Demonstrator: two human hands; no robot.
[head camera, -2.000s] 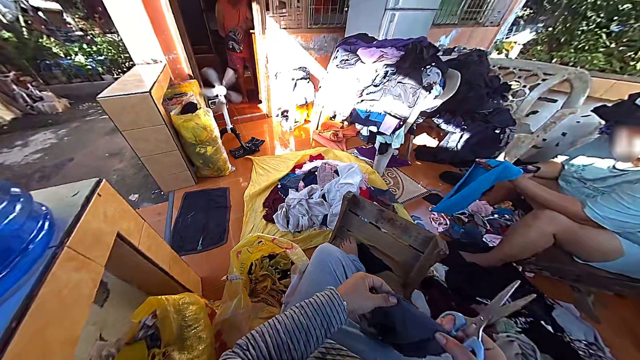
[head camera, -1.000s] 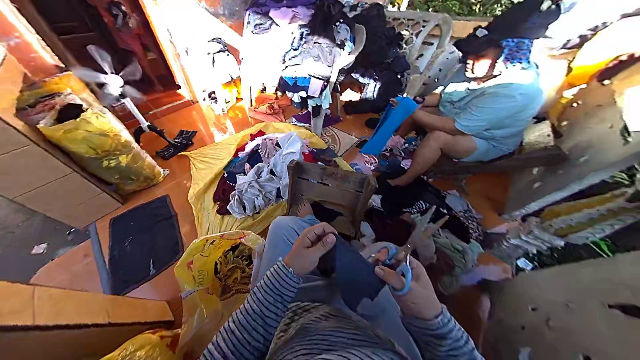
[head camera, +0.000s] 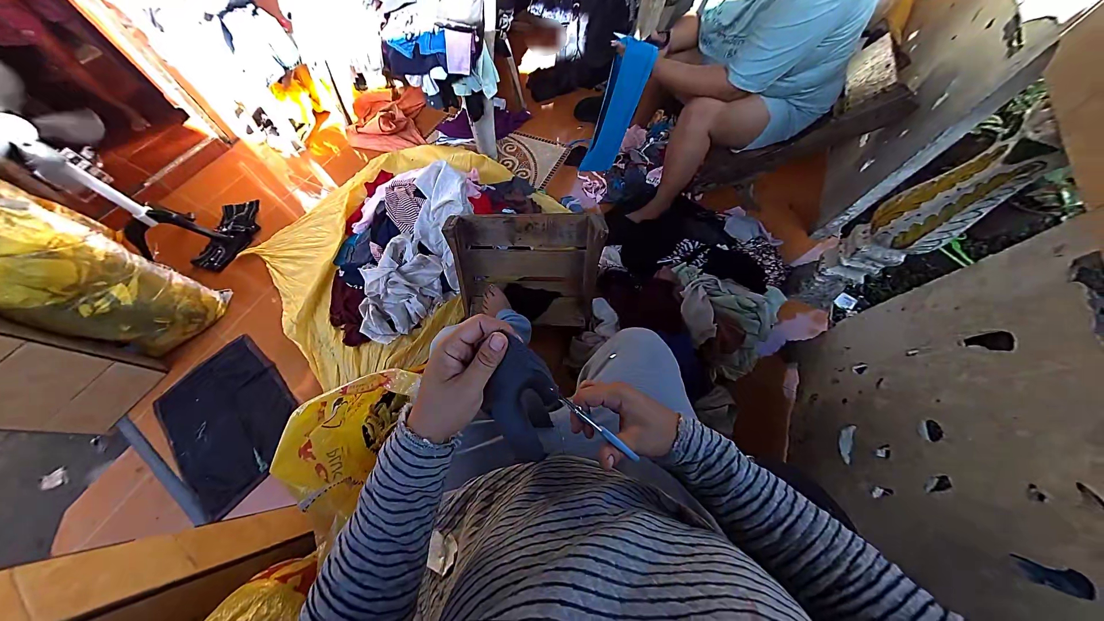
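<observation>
My left hand (head camera: 466, 375) pinches the upper edge of a dark grey-blue piece of cloth (head camera: 522, 392) that hangs over my lap. My right hand (head camera: 631, 418) grips a pair of scissors (head camera: 604, 429) with blue handles, its blades pointing left and touching the cloth's right side. How far the blades are apart cannot be told. Just beyond my knees is a wooden crate-like stool (head camera: 530, 231). Behind and left of it, a pile of garments (head camera: 405, 259) lies on a yellow sheet (head camera: 302, 302). More clothes (head camera: 733, 293) lie on the floor to the right.
A yellow plastic bag (head camera: 323, 440) with scraps stands left of my legs. Farther left are a dark mat (head camera: 226, 423), a filled yellow sack (head camera: 95, 276) and a fan (head camera: 95, 185). A seated co-worker (head camera: 768, 69) holds blue cloth (head camera: 621, 103). A pitted slab (head camera: 949, 414) stands at right.
The scissors, with blades raised and apart earlier, now point left at the cloth. My right hand has moved nearer to the cloth. The view has turned and tilted downward.
</observation>
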